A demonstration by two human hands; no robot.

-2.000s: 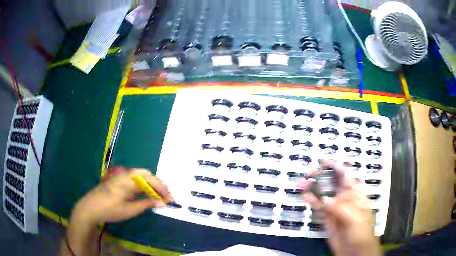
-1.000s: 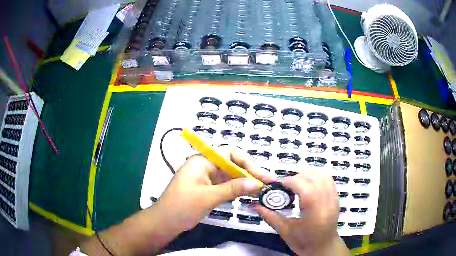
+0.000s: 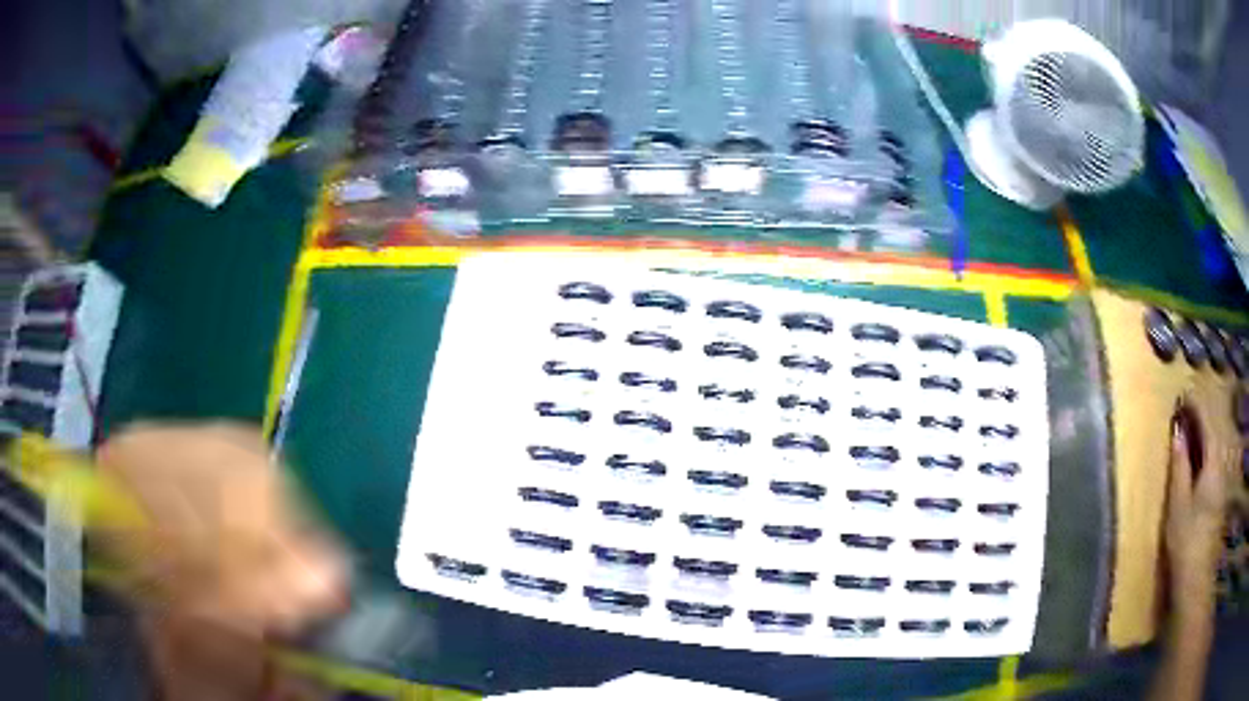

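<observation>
My left hand [image 3: 226, 548] is blurred at the lower left, with the yellow probe [image 3: 76, 493] in it pointing up and left. A grey blur lies at its fingertips; I cannot tell what it is. My right hand [image 3: 1196, 507] is at the right edge over the brown board [image 3: 1134, 548], its fingers at a dark round driver [image 3: 1186, 436]; I cannot tell whether it grips it. The white tray [image 3: 473, 411] holds rows of black-rimmed drivers [image 3: 722, 434] standing on edge, with a bare strip along its left side.
Clear ribbed trays [image 3: 658, 82] with white labels lie at the back. A white fan [image 3: 1062, 110] and a blue pen [image 3: 957, 212] are at the back right. Papers [image 3: 247, 110] lie at the back left. A second white tray [image 3: 89, 342] is far left, partly behind my left hand.
My hands were together over the tray with a driver and the probe. They have parted: left hand and probe moved left, right hand moved right to the brown board.
</observation>
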